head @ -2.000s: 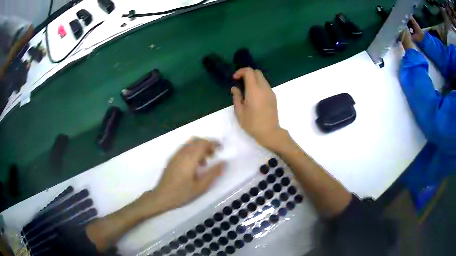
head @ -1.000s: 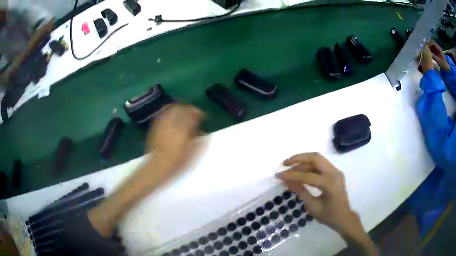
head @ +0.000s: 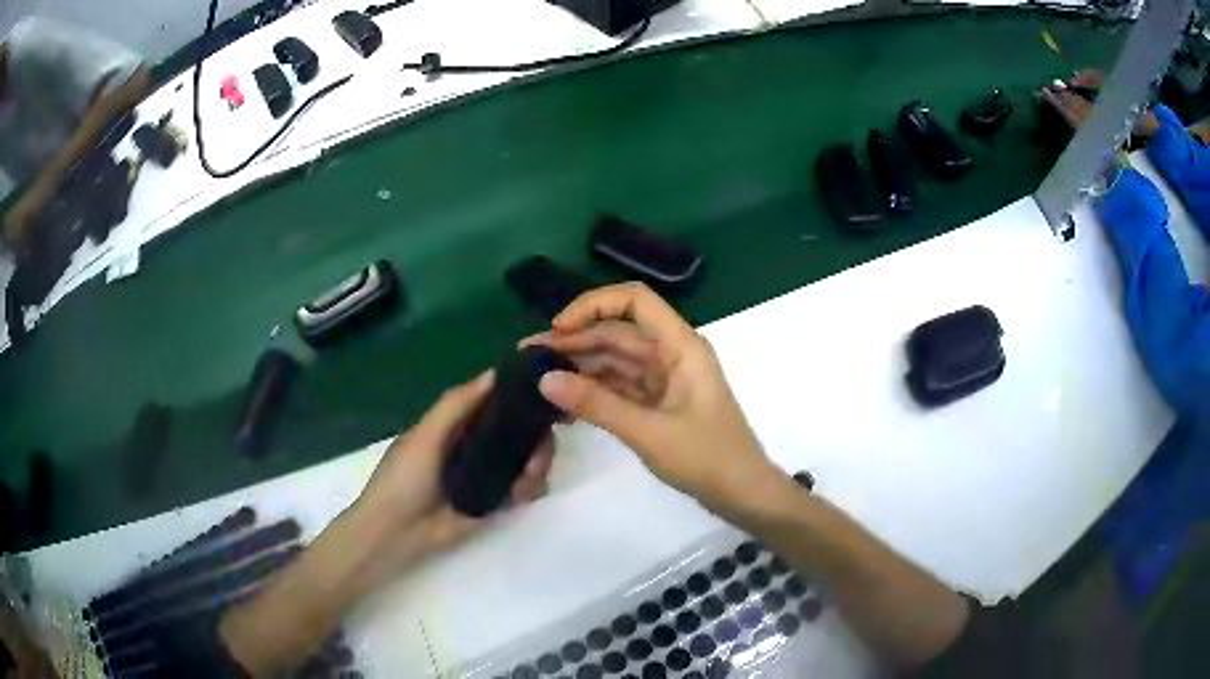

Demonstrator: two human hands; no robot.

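Note:
My left hand (head: 422, 480) holds a black device housing (head: 494, 444) upright at a tilt, above the white bench near the belt's edge. My right hand (head: 664, 405) is at the housing's upper end, with thumb and fingertips on it; whether a pad is between them is hidden. The sheet of round pads (head: 664, 626), clear film with rows of black dots, lies below my right forearm. A second stack of dark pad strips (head: 199, 584) lies at the left, partly under my left sleeve.
Several black housings lie on the green belt (head: 451, 212), one with a silvery edge (head: 348, 303). A black case (head: 955, 354) lies on the bench at right. A metal upright (head: 1108, 120) stands at right, with a co-worker's blue sleeve (head: 1148, 265) beyond. Cables lie at far left.
My left hand has taken a housing from the belt and brought it in front of me. My right hand has moved up and left from the pad sheet to the housing's end.

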